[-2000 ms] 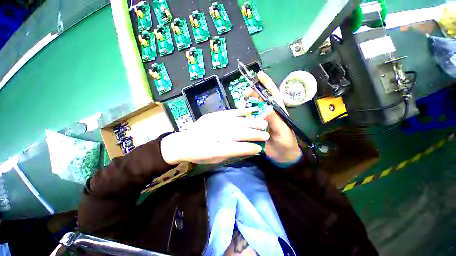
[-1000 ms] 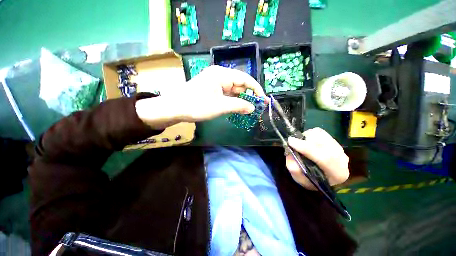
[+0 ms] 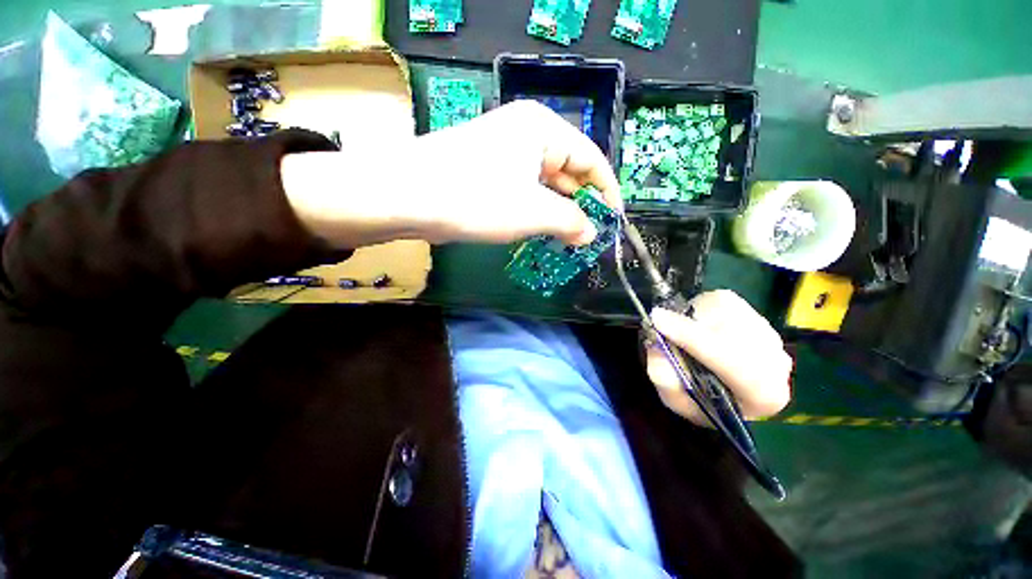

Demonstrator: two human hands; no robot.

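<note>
My left hand (image 3: 504, 175) holds a green circuit board (image 3: 551, 262) by its upper edge, tilted, with its solder side showing. My right hand (image 3: 724, 356) grips the dark handle of a soldering iron (image 3: 704, 390). The iron's thin metal tip points up and meets the board's right edge near my left fingertips; a second thin pale line, perhaps solder wire, runs beside it. Whether the tip touches the board I cannot tell. Any parts on the board's far side are hidden.
A cardboard box (image 3: 422, 113) with dark capacitors lies left. Black bins hold blue parts, green parts (image 3: 676, 153) and small dark parts. A white round tub (image 3: 796, 224) and yellow sponge tray (image 3: 819, 302) stand right. Boards lie on a black mat (image 3: 487, 28) behind; a metal arm reaches in from the right.
My hands have parted from their earlier grouping. My left hand holds the board alone, and my right hand holds the iron at its tip end. The view has shifted towards the bins.
</note>
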